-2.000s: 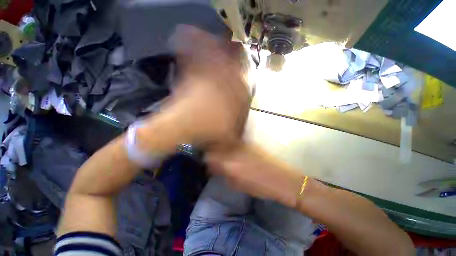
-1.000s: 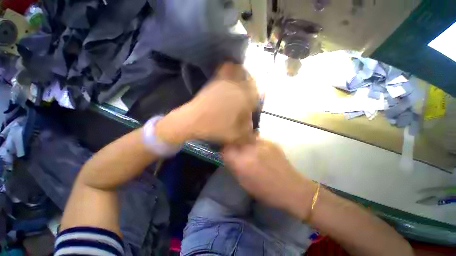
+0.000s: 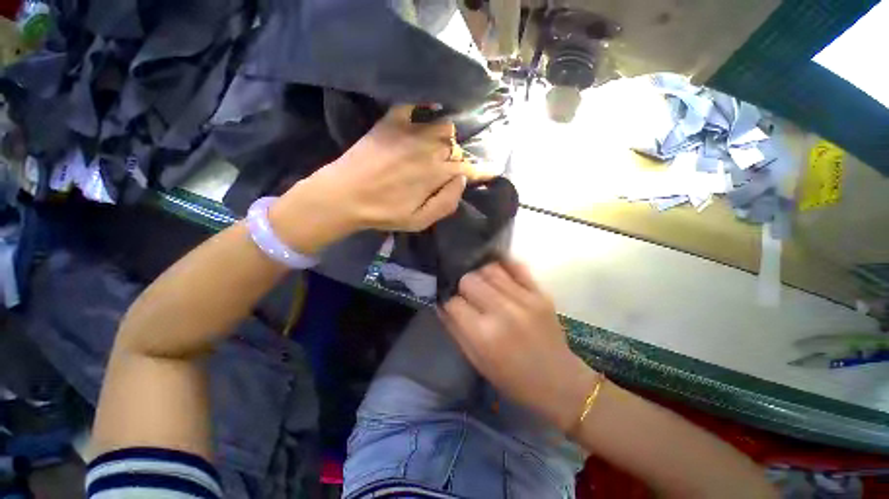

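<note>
A dark grey garment panel (image 3: pixel 361 54) runs from the left of the sewing machine (image 3: pixel 643 39) up to the presser foot and needle (image 3: pixel 515 78). My left hand (image 3: pixel 409 175) holds the cloth just left of and below the needle, index finger pointing towards the foot. My right hand (image 3: pixel 507 317) grips a bunched dark part of the cloth at the table's front edge, below my left hand. The fingertips of my right hand are partly hidden in the cloth. The bright lamp washes out the area right of the needle.
Small pale grey-blue pieces (image 3: pixel 712 136) lie right of the needle, with a yellow label (image 3: pixel 823 175) and a white tape strip (image 3: pixel 770 265). Thread snips (image 3: pixel 843 349) lie far right. Dark cloth pieces (image 3: pixel 127 88) are heaped at the left. More garments (image 3: pixel 253 390) hang below the green table edge (image 3: pixel 682 382).
The hands have moved apart from their close, blurred position. The left is now by the needle and the right lower, with bunched cloth between them. The panel now lies flatter at the foot.
</note>
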